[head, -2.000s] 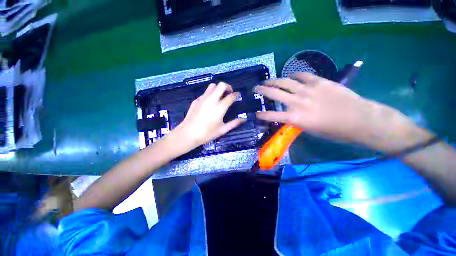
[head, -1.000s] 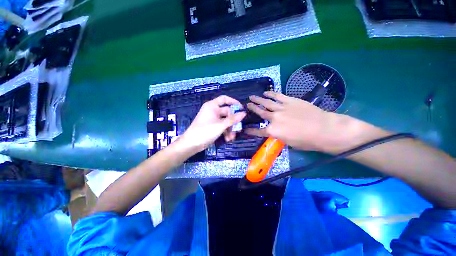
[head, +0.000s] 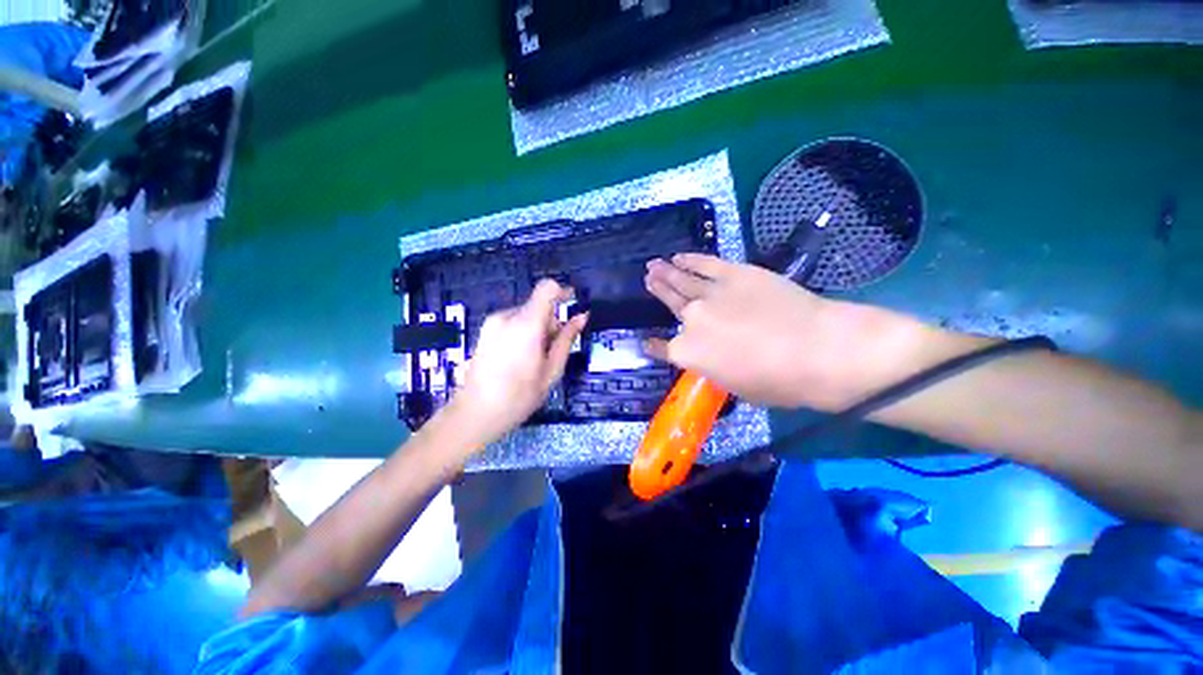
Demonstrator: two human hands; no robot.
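A black plastic housing (head: 499,270) lies slightly tilted on a silvery protective sheet (head: 581,443). My left hand (head: 517,353) is over its middle, thumb and forefinger a little apart at a small pale part (head: 569,313); I cannot tell if they grip it. My right hand (head: 739,330) is over the housing's right end, palm down. It holds the orange and black electric screwdriver (head: 679,433) under the palm, with the bit end pointing up and right over the screw dish. The round perforated screw dish (head: 858,211) is right of the housing, with dark specks in it.
Another housing (head: 594,46) lies on its sheet at the top. More housings (head: 73,330) in sheets are at the left on the green mat (head: 317,172). The black tool cord (head: 910,382) crosses my right forearm. Blue-clothed parts of a person show at the left edge.
My left fingers held a pale, shiny piece over the housing a second ago and have moved left and parted somewhat. My right hand has stayed near the right end with the screwdriver.
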